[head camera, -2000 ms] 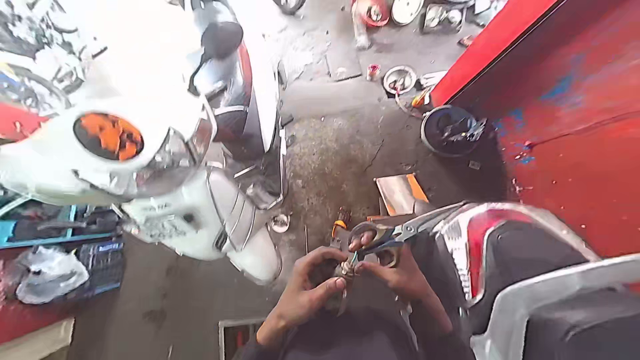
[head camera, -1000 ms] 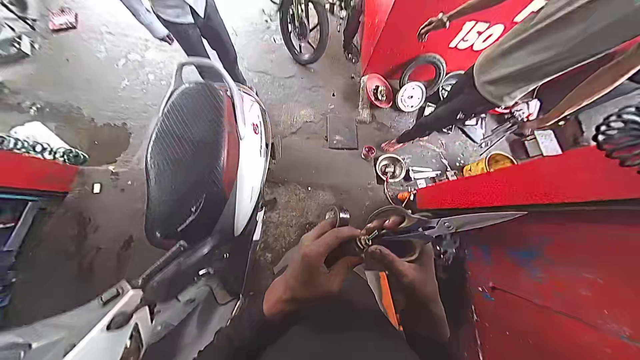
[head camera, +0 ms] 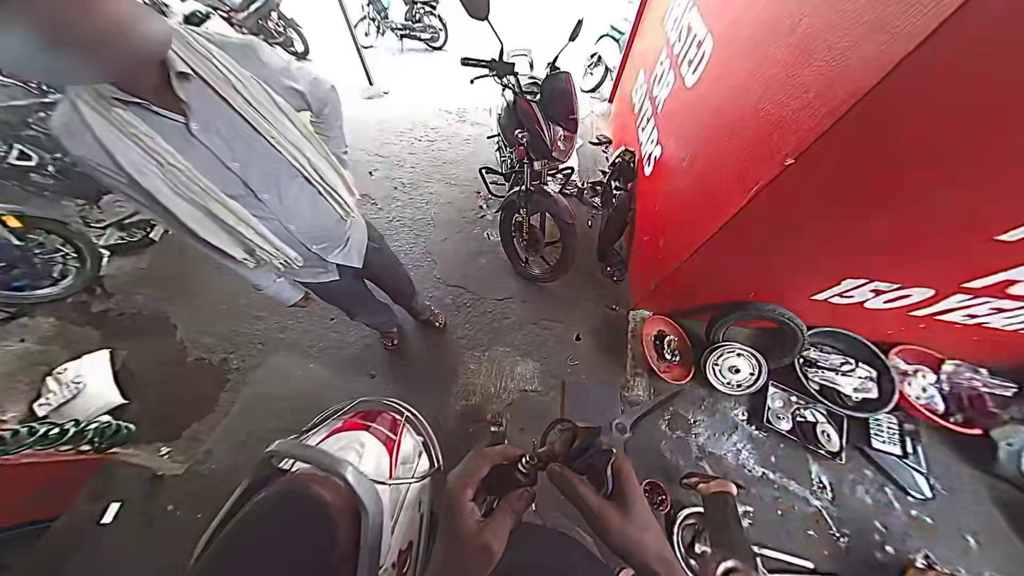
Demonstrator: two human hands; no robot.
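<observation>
Near the bottom centre, my left hand (head camera: 490, 500) pinches a small metal part (head camera: 526, 464) between thumb and fingers. My right hand (head camera: 604, 500) is just beside it, with a pair of scissors (head camera: 624, 428) in its grip; their dark handle loops lie around the fingers and the blades point up and to the right. Fingertips of both hands meet at the small part, so exactly how the scissors touch it cannot be told. The rear of a white and red scooter (head camera: 384, 456) is to the left of my hands.
A person in a light shirt (head camera: 240, 160) stands front left. A parked motorcycle (head camera: 536, 160) is ahead. To the right are a red wall (head camera: 760, 184), a red basin (head camera: 666, 350), a tyre (head camera: 760, 320), a wheel hub (head camera: 734, 368) and a black tub of parts (head camera: 848, 372). Someone's foot (head camera: 712, 484) shows nearby.
The view has swung up and forward. Both hands still hold the small part and the scissors close together. The person bent over at the right one second ago is mostly out of view.
</observation>
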